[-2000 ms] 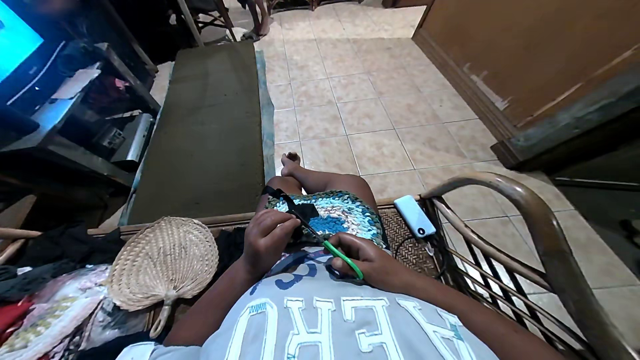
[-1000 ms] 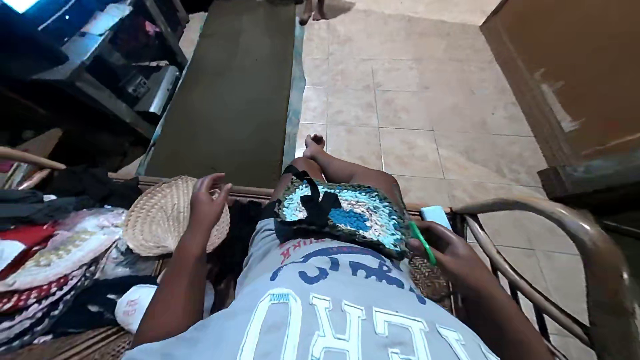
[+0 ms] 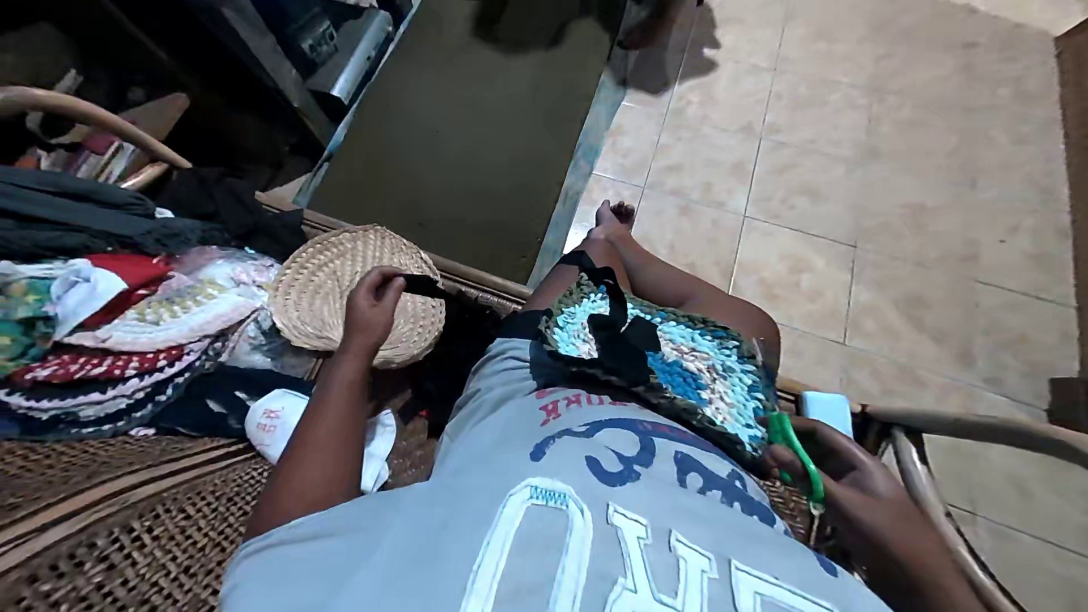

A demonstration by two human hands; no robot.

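A crocheted or woven rag mat (image 3: 680, 365) in teal, white and dark green lies across my lap, with loose black fabric strips (image 3: 625, 344) on its left part. My left hand (image 3: 374, 310), raised above a woven straw fan (image 3: 319, 280), pinches a piece of black fabric (image 3: 422, 286) between thumb and fingertips. My right hand (image 3: 837, 476) holds green-handled scissors (image 3: 797, 455) at the mat's right edge; the blades are mostly hidden.
I sit on a rattan bench (image 3: 212, 501) with a curved armrest (image 3: 977, 427). A pale blue device (image 3: 826, 413) lies by its right end. Folded cloths and rag mats (image 3: 161, 319) and a white cap (image 3: 276, 422) lie at left. A long dark green surface (image 3: 459, 127) extends ahead over the tiled floor.
Two seconds ago both hands were together over the mat. My left hand has moved left and now holds black fabric; my right stays with the scissors. The view has turned left.
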